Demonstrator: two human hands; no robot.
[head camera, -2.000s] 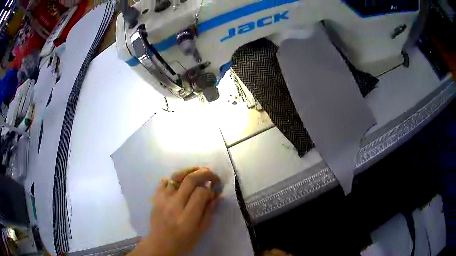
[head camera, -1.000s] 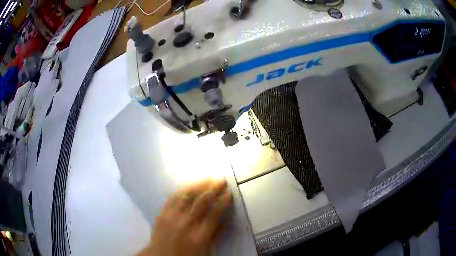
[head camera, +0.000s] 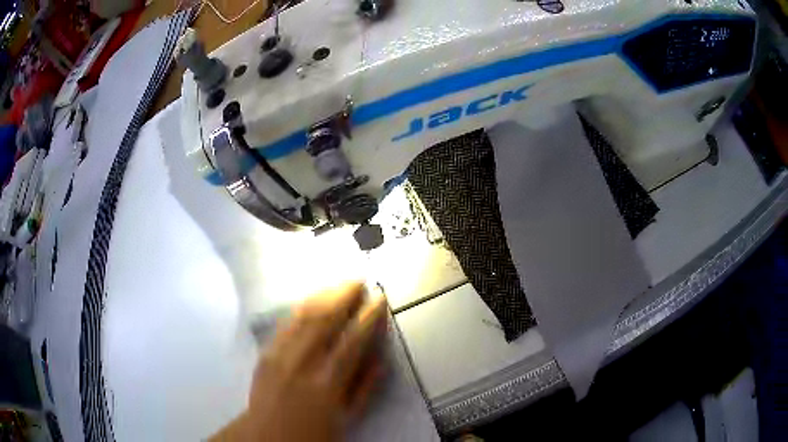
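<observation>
A pale-backed garment panel lies under the lamp at the presser foot of the white sewing machine. It extends beyond the foot to the far left, with a thin dark seam edge on its right. My left hand, motion-blurred, lies palm down on the panel just before the foot, fingers pointing at it. It presses on the cloth without a visible grip. Of my right hand, only a small skin-coloured bit seems to show at the bottom edge; its hold is hidden.
Right of the needle lie a herringbone piece and a pale piece, its tip overhanging the front edge with its measuring tape. Stacked panels curve along the left. Pale panels show below the table at right.
The panel has moved away from me, past the presser foot to the upper left. My left hand has moved closer to the foot, its fingers now blurred. The camera view has shifted.
</observation>
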